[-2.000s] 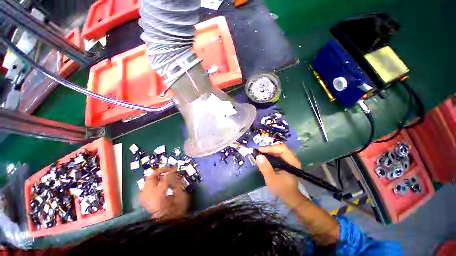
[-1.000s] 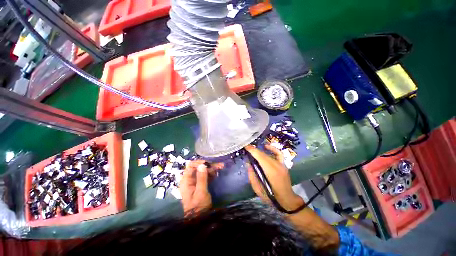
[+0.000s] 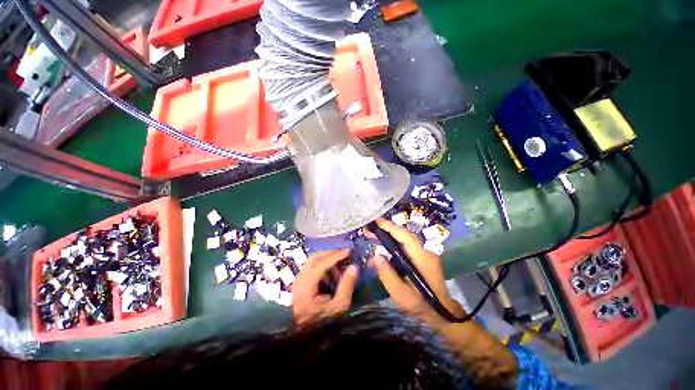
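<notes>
My right hand [image 3: 411, 270] holds the black soldering iron [image 3: 408, 266], its tip end under the rim of the cloudy fume hood [image 3: 347, 187]. My left hand [image 3: 324, 286] is beside it, thumb and fingers pinched around a small dark electronic assembly [image 3: 353, 257], partly hidden by the fingers. Both hands are over the blue pad [image 3: 366, 286]. A loose pile of assemblies [image 3: 259, 259] lies left of my left hand on the green mat. A second pile [image 3: 428, 209] lies right of the hood.
A salmon-red tray heaped with assemblies [image 3: 177, 266] is at left. A compartment tray [image 3: 213, 114] and ribbed duct [image 3: 301, 57] are behind. A round tin [image 3: 419, 145], tweezers [image 3: 497, 187], blue soldering station [image 3: 533, 133], yellow sponge [image 3: 606, 126] and tray of metal parts [image 3: 602, 327] are rightward.
My left hand has moved from the left pile to beside the iron. My right hand has shifted its hold, and the iron's handle now points down toward the wrist. The view has shifted slightly.
</notes>
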